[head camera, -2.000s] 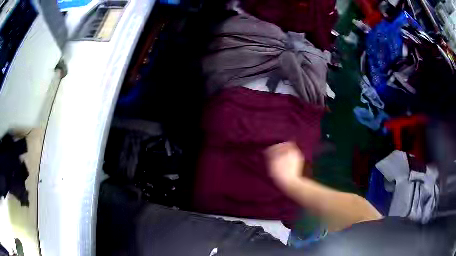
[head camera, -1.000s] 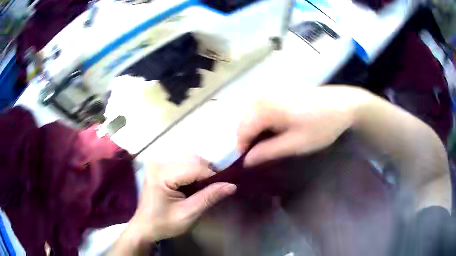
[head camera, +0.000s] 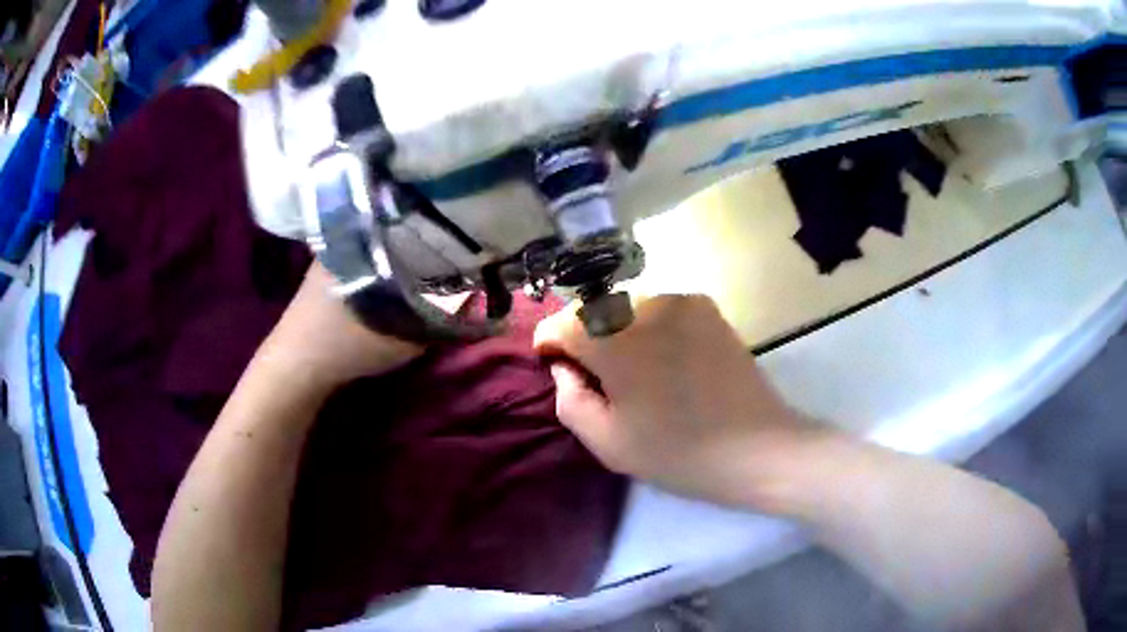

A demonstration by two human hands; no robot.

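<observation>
A dark maroon garment piece point(head camera: 457, 482) lies on the white table under the head of the sewing machine point(head camera: 791, 93). It looks pinkish under the lamp near the needle. My right hand point(head camera: 667, 395) holds the cloth between thumb and bent fingers, just right of the machine head. My left hand point(head camera: 358, 327) lies on the cloth at the left of the head; its fingers are mostly hidden behind the shiny curved take-up guard point(head camera: 371, 253). The needle and presser foot are hidden behind the tension knob point(head camera: 575, 191) and my right hand.
Black angular scraps point(head camera: 853, 198) lie under the machine arm. More maroon cloth point(head camera: 173, 272) spreads on the left of the table. The white table's front edge point(head camera: 742, 556) curves below my right forearm. Blue items stand at the upper left.
The view has moved in close to the machine head. Both hands, which held a maroon edge in front of the machine, are now beside the head with the cloth under it.
</observation>
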